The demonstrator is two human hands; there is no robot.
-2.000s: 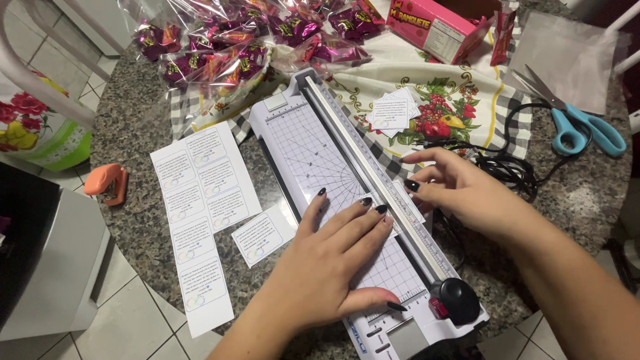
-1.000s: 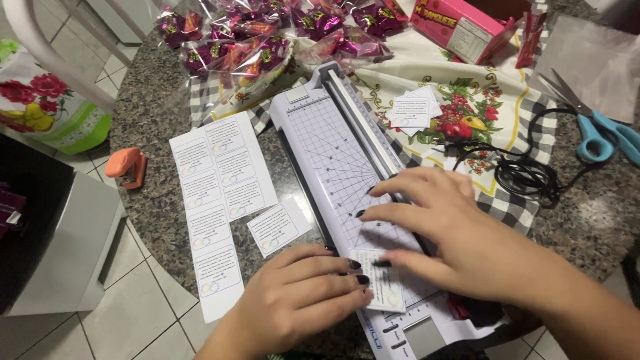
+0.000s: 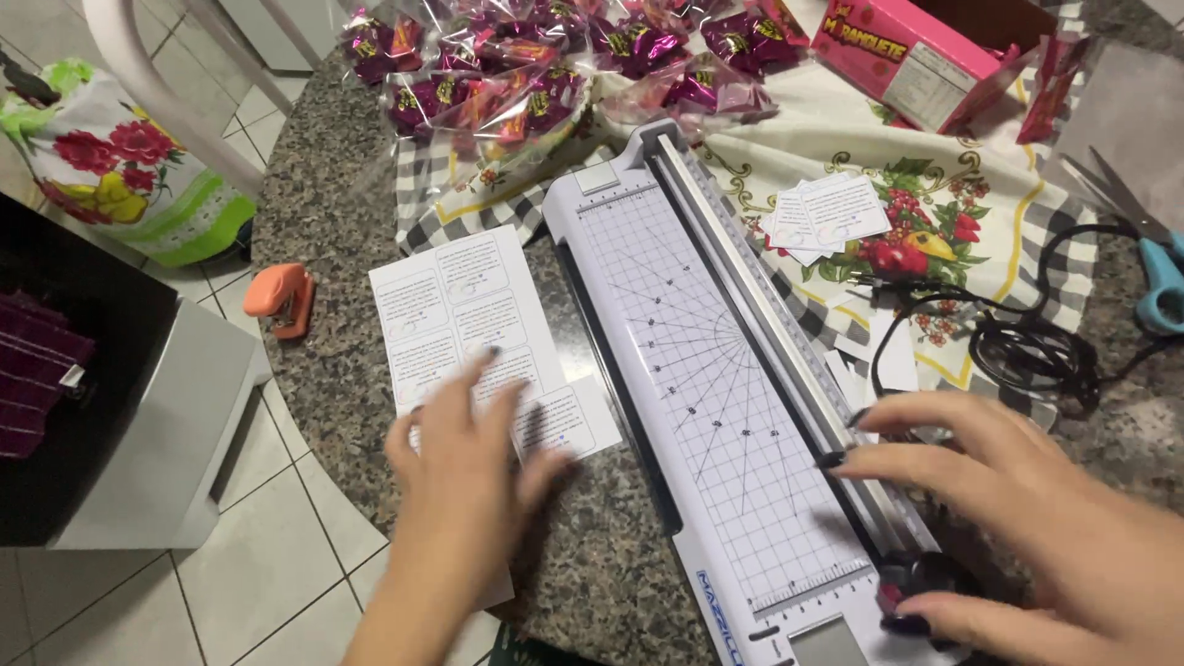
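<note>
My left hand (image 3: 472, 462), blurred and with fingers spread, is over a sheet of printed cards (image 3: 444, 296) left of the paper trimmer. A separate printed card (image 3: 564, 421) lies beside the sheet, partly behind my fingers. The white paper trimmer (image 3: 703, 370) rests at a slant on the granite table, its gridded bed bare of paper. My right hand (image 3: 980, 509) is at the trimmer's lower right, fingers apart, the thumb beside the black sliding cutter head (image 3: 925, 592); whether it touches is unclear. Several cut cards (image 3: 832, 217) lie on the fruit-print cloth.
Clear bags of wrapped sweets (image 3: 499, 92) and a pink candy box (image 3: 911, 65) stand at the back. Blue-handled scissors (image 3: 1161, 277), a coiled black cable (image 3: 1036, 356) and white paper scraps (image 3: 893, 351) lie on the right. An orange stapler (image 3: 282, 301) sits near the table's left edge.
The small card that both hands had on the trimmer bed is gone from there. My left hand has moved left off the trimmer to the printed sheet; my right hand has moved toward the cutter head.
</note>
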